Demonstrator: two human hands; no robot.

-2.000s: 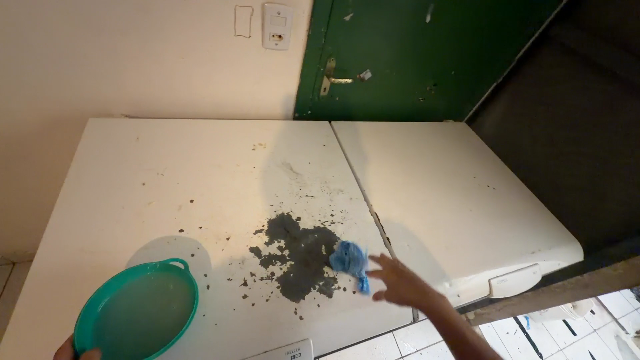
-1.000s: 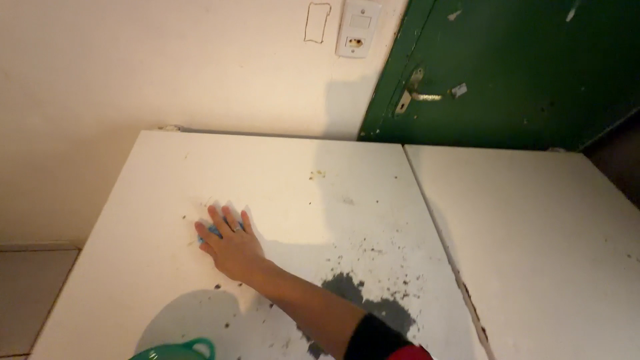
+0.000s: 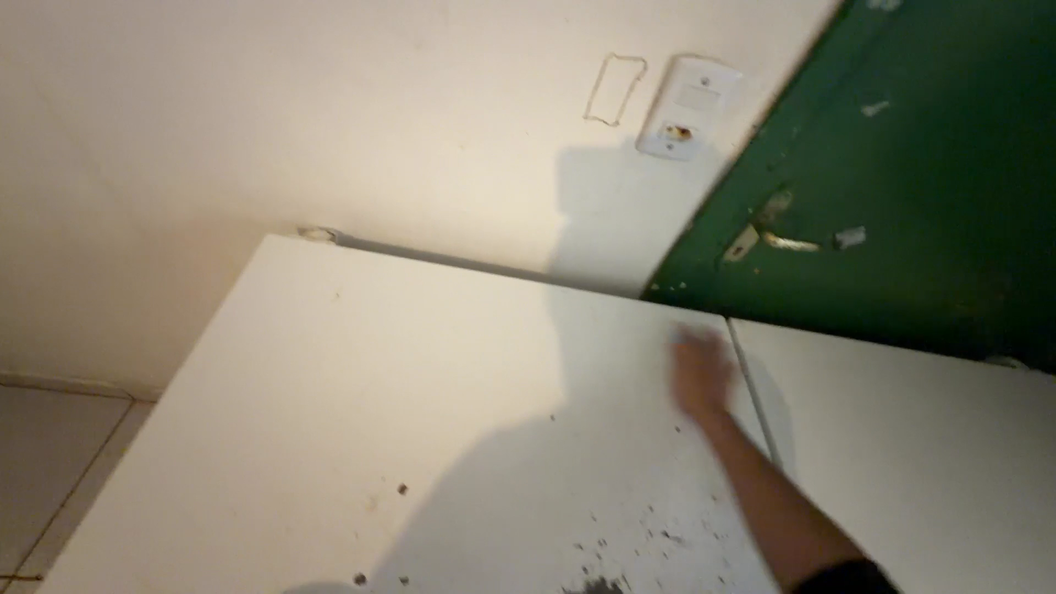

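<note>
My right hand (image 3: 703, 367), blurred by motion, is over the far right part of the white refrigerator side panel (image 3: 445, 355), close to the dark seam (image 3: 755, 396) between the two sections. A trace of blue shows at its fingertips, so the blue cloth seems to be under or in the fingers, mostly hidden. Small dark specks (image 3: 668, 536) and the edge of a dark grey patch (image 3: 602, 586) mark the panel near the bottom of the view. My left hand is out of view.
Behind the panel stands a cream wall (image 3: 330, 107) with a white switch and socket plate (image 3: 691, 107). A green door (image 3: 924, 190) with a metal handle (image 3: 788, 241) is at the upper right. Tiled floor (image 3: 58, 462) lies at the left.
My right hand has moved from the left part of the panel to the far right part, beside the seam. The green basin has left view as the camera shifted.
</note>
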